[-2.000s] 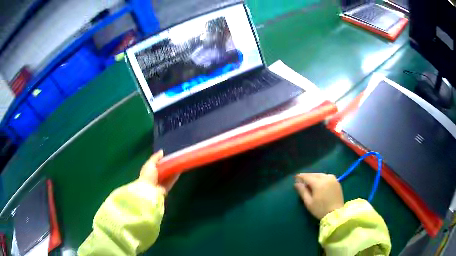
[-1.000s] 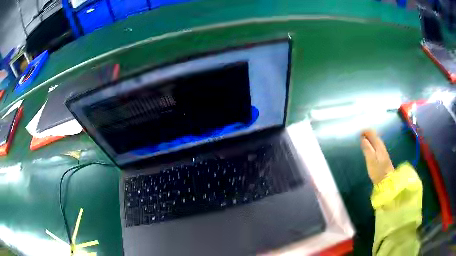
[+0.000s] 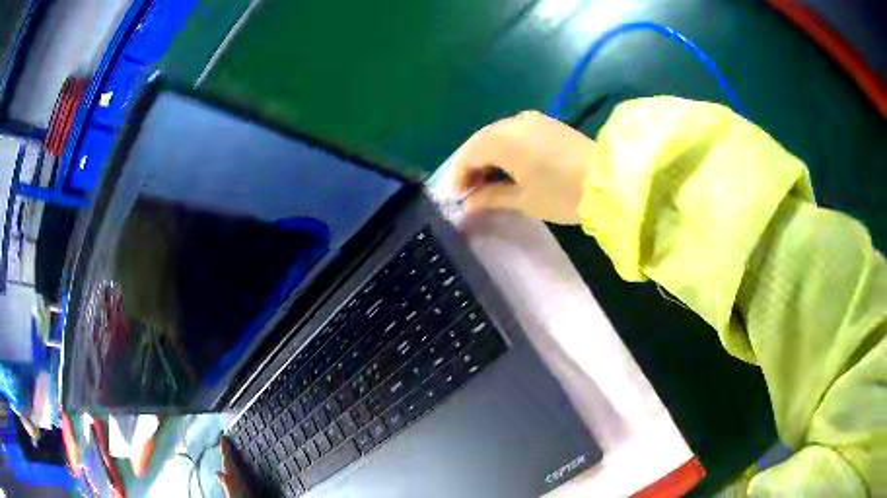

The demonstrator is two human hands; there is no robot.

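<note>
An open dark grey laptop (image 3: 486, 409) lies turned at a slant, its screen (image 3: 224, 263) showing a dark window over a blue swirl. It rests on a white sheet (image 3: 574, 321) over a red pad (image 3: 671, 479). My right hand (image 3: 530, 165) is at the laptop's right side near the hinge, fingers closed around the end of a blue network cable (image 3: 642, 26); the fingers hide most of the plug, so its seating cannot be told. Only a sliver of my left hand (image 3: 230, 475) shows at the laptop's left edge; its grip is hidden.
The green bench (image 3: 389, 68) extends behind the laptop. A red pad edge (image 3: 841, 49) lies at the top right. Thin black cord (image 3: 195, 465) and red and white items are at the lower left. Blue racks (image 3: 107, 117) stand at the upper left.
My right hand has moved from the bench to the laptop's right side, bringing the blue cable with it. My left hand has come into view at the left edge. The view has tilted and moved closer.
</note>
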